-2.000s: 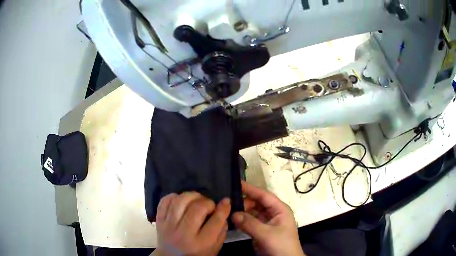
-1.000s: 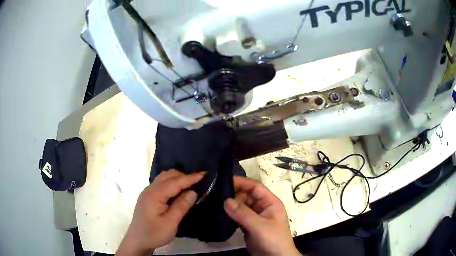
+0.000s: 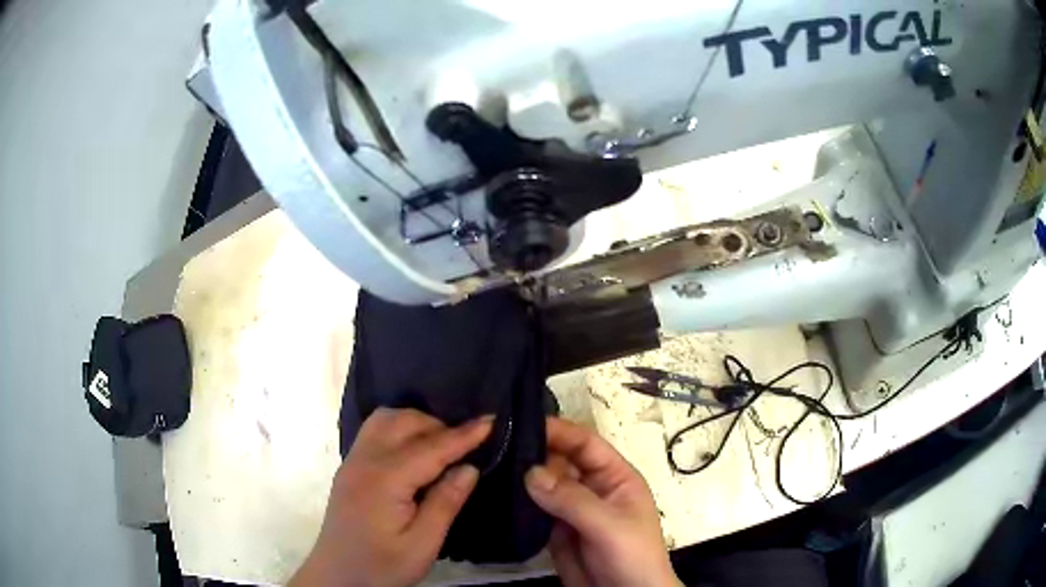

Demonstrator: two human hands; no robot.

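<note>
The black fabric bag body (image 3: 442,355) hangs from the needle area (image 3: 525,287) of the off-white sewing machine (image 3: 642,69) down to my hands. Its top edge lies under the machine head. A short curved zipper (image 3: 501,441) shows between my hands. My left hand (image 3: 401,487) pinches the cloth just left of the zipper, thumb and fingers close together. My right hand (image 3: 602,499) grips the right edge of the bag between thumb and fingers. The cloth hides some fingertips.
The cylinder arm (image 3: 757,269) runs right from the needle, with a dark end cover (image 3: 602,327). Thread snips (image 3: 682,388) and a looped black cord (image 3: 791,365) lie on the cream table (image 3: 252,459). A black cap (image 3: 140,376) sits at the far left.
Compared with two seconds ago, my left hand has gone from lying on the cloth to pinching it, and the zipper now shows. Since one second ago, my left hand has shifted slightly right.
</note>
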